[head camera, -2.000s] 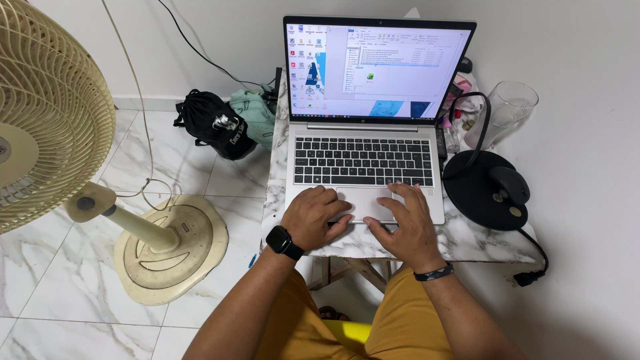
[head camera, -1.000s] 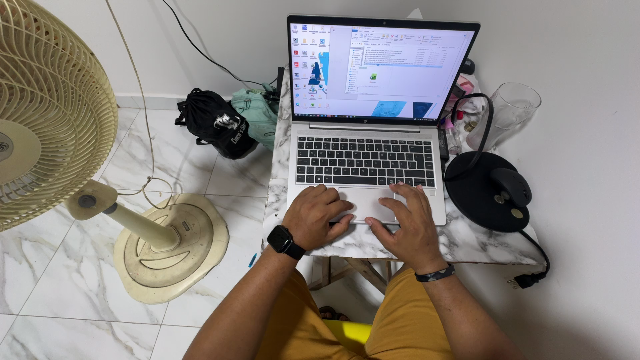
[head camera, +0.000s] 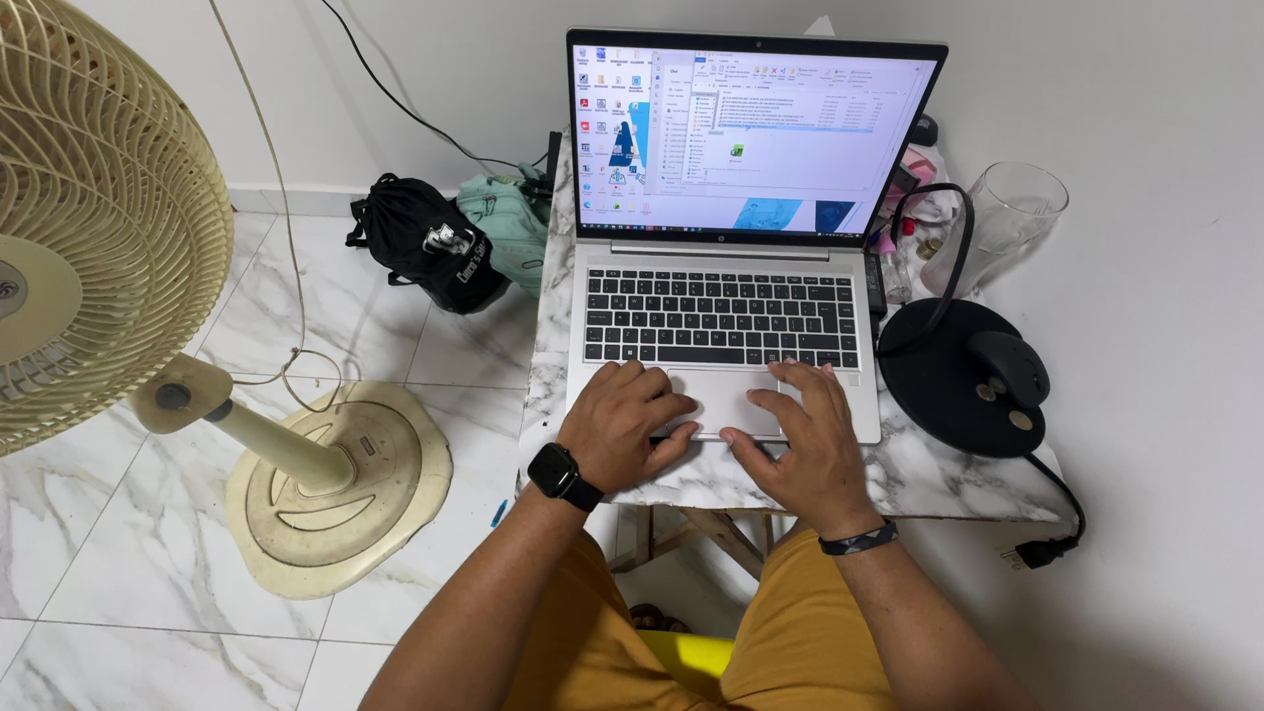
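Note:
An HP laptop (head camera: 722,316) stands unfolded on a small marble-patterned table (head camera: 632,489), its screen (head camera: 810,109) lit with a file window over a desktop of icons. My left hand (head camera: 624,425) rests on the palm rest left of the touchpad (head camera: 726,403), thumb and fingertips near its edge, a black smartwatch on the wrist. On the touchpad's right side lies my right hand (head camera: 805,434), fingers spread and some fingertips by the bottom row of keys; its wrist bears a dark bracelet. Neither hand holds anything.
Right of the laptop are a black round base (head camera: 928,395) with coins and a computer mouse (head camera: 1007,367), a clear glass (head camera: 1002,232) and a power plug (head camera: 1039,551) over the table edge. Leftward stand a pedestal fan (head camera: 341,494), a black drawstring bag (head camera: 420,242) and a green bag (head camera: 509,222).

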